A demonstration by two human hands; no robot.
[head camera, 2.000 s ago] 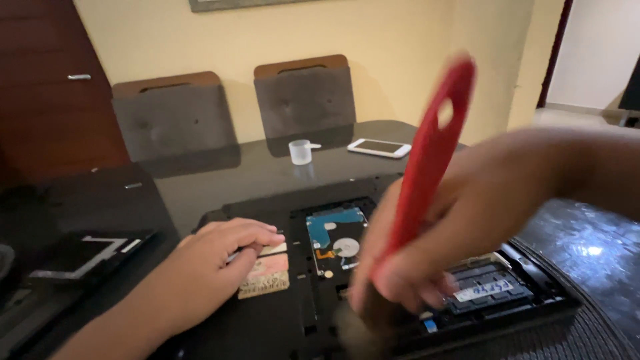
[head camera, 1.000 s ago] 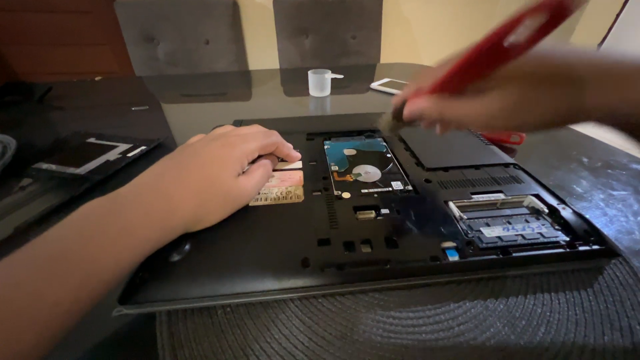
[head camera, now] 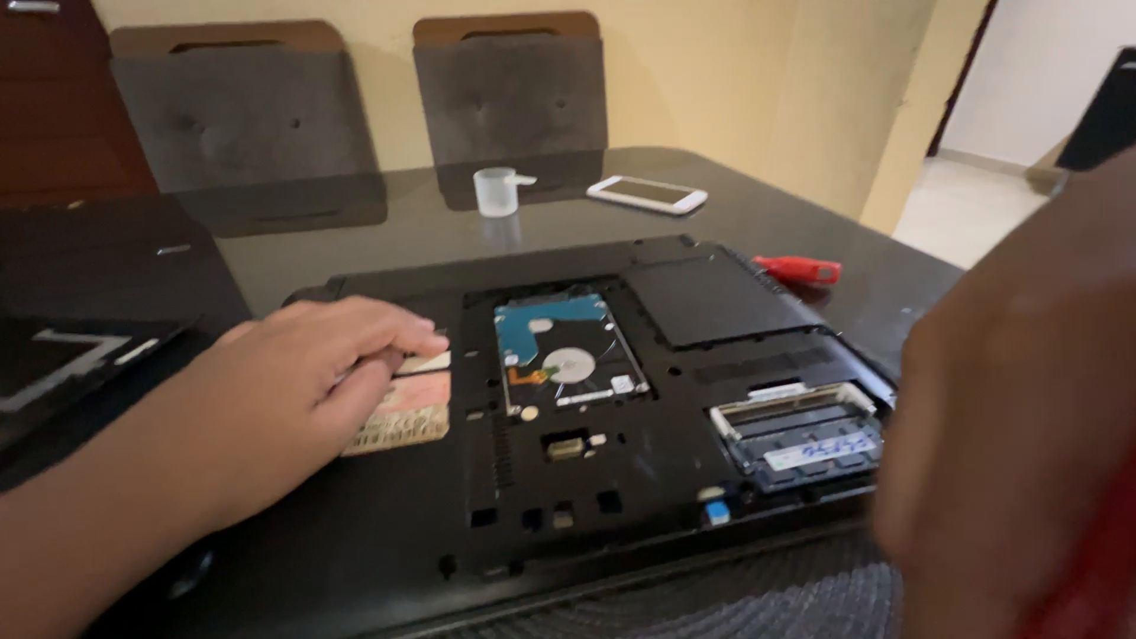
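Note:
An upside-down black laptop base lies on the table with its bays uncovered. A hard drive sits in the middle bay, and a memory module lies in its slot at the right. My left hand rests on the base's left part, over a worn label, with fingers bent and nothing visible in them. At the right edge, close to the camera and blurred, my right hand is closed round a red brush handle, of which only a part shows; the bristles are hidden.
A clear plastic measuring cup and a white phone stand and lie behind the laptop. A red-handled tool lies beyond its right rear edge. A black panel is at the left. A woven placemat is under the laptop. Two chairs are behind.
My right hand, with the red brush, has moved from above the laptop's rear to the near right edge of view. My left hand has stayed on the label area.

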